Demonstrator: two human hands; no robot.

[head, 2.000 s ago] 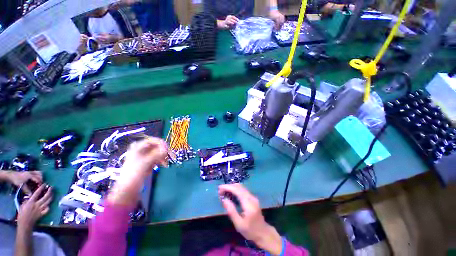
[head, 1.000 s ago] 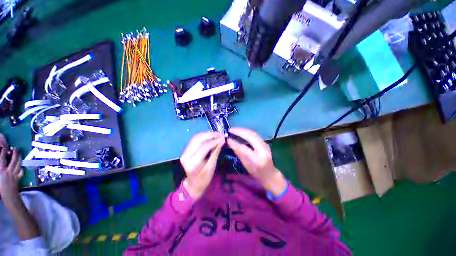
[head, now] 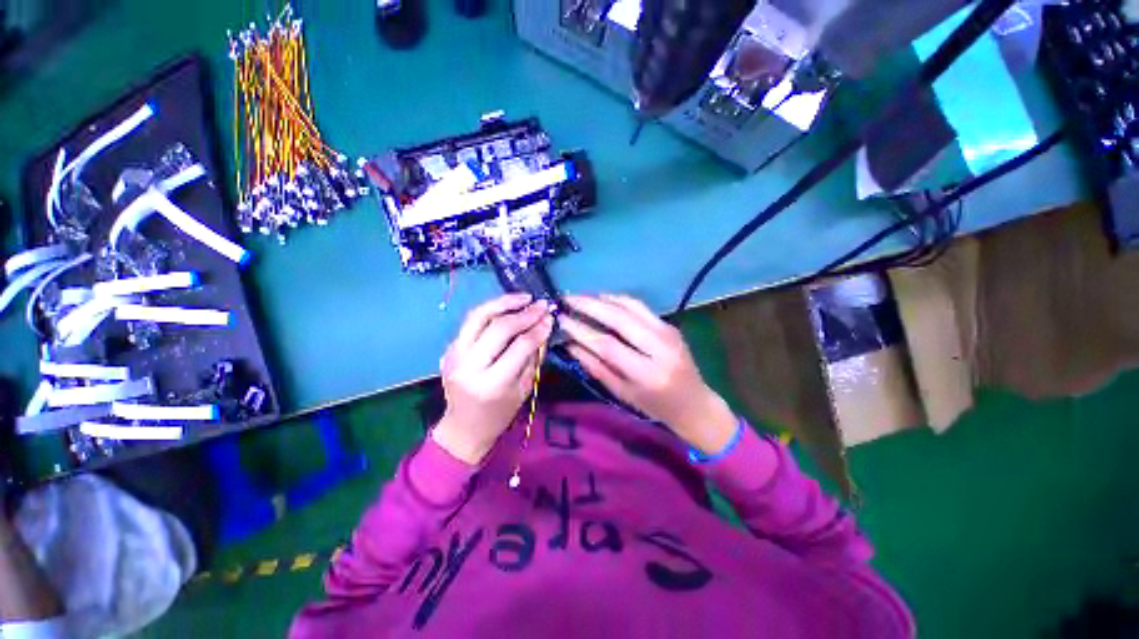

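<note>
The black housing assembly [head: 481, 194] lies on the green mat, with a white flat cable across it and its short arm pointing toward me. My left hand [head: 500, 362] and my right hand [head: 640, 362] meet at the end of that arm, fingertips close together. A thin yellow wire [head: 533, 406] hangs down from my left fingertips, with a small white connector at its lower end. My left fingers pinch the wire's upper end. My right fingertips are closed at the arm's end; what they grip is hidden.
A wire harness bundle [head: 285, 119] and a black parts tray [head: 231, 300] with white flat cables lie at left. Screw feeders [head: 749, 94] stand at upper right under a dark screwdriver [head: 681, 50]. Black cables [head: 799, 187] cross the mat. A person's sleeve [head: 106, 537] is at lower left.
A yellow wire now hangs from my left hand; it was not visible before. Both hands remain at the arm's end. The view has shifted, so the tray and feeders sit nearer the frame edges.
</note>
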